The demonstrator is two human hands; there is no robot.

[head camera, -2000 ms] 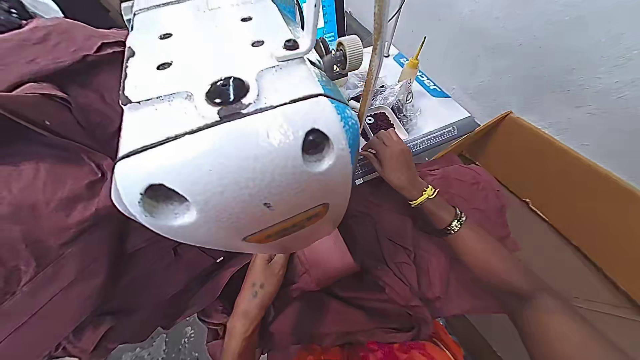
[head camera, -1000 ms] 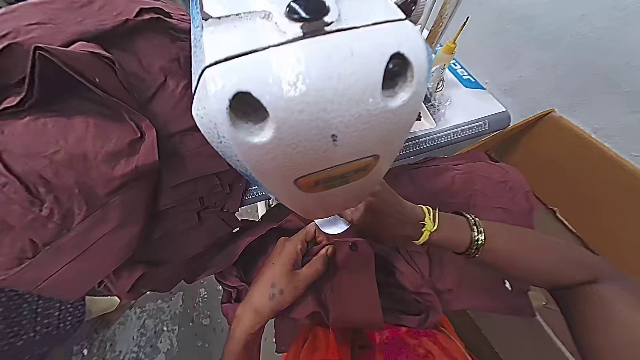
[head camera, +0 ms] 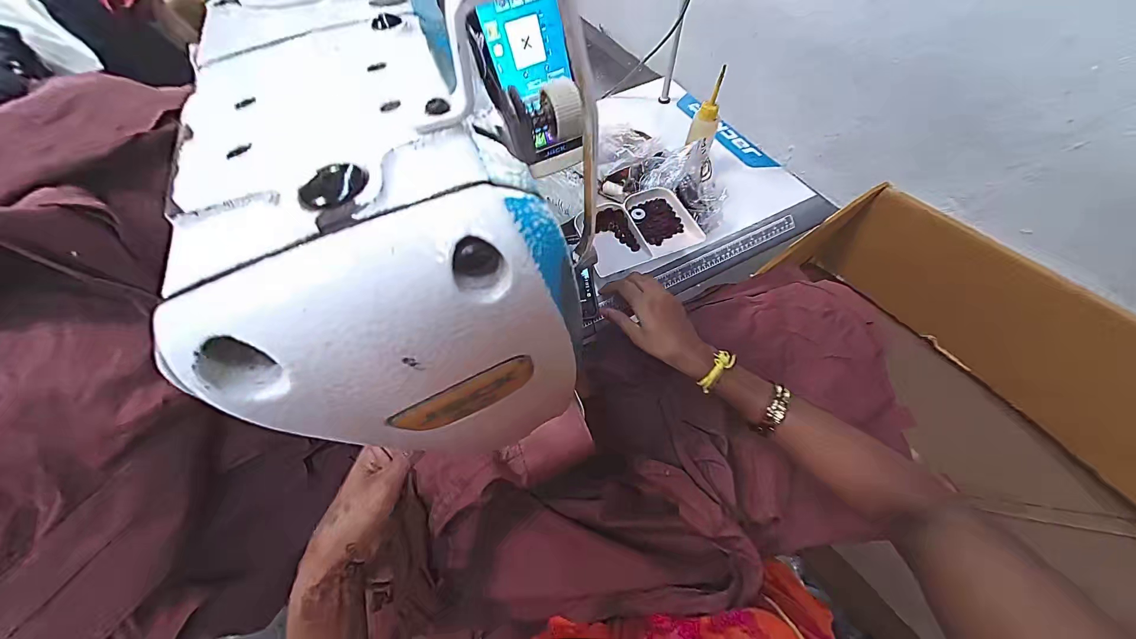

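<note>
The white head of a Jack sewing machine [head camera: 373, 311] fills the middle of the view. Below it, my left hand [head camera: 377, 470] lies at the maroon cloth [head camera: 603, 532], its fingers hidden behind the machine head. My right hand [head camera: 652, 319] is at the table edge by the machine's right side, fingers slightly bent, with nothing clearly visible in them. Just beyond it stands a white divided tray [head camera: 632, 257] holding small dark buttons [head camera: 657, 220]. More maroon cloth [head camera: 80, 399] is heaped at the left.
A yellow-tipped bottle [head camera: 703, 124] and clear plastic bags [head camera: 688, 177] are on the white tabletop behind the tray. A lit control screen [head camera: 525, 53] is behind the machine head. An open cardboard box [head camera: 994, 328] stands at the right, beside my right forearm.
One second ago both hands were close together at the cloth under the machine head; my right hand is now away from it, near the tray. The view has shifted.
</note>
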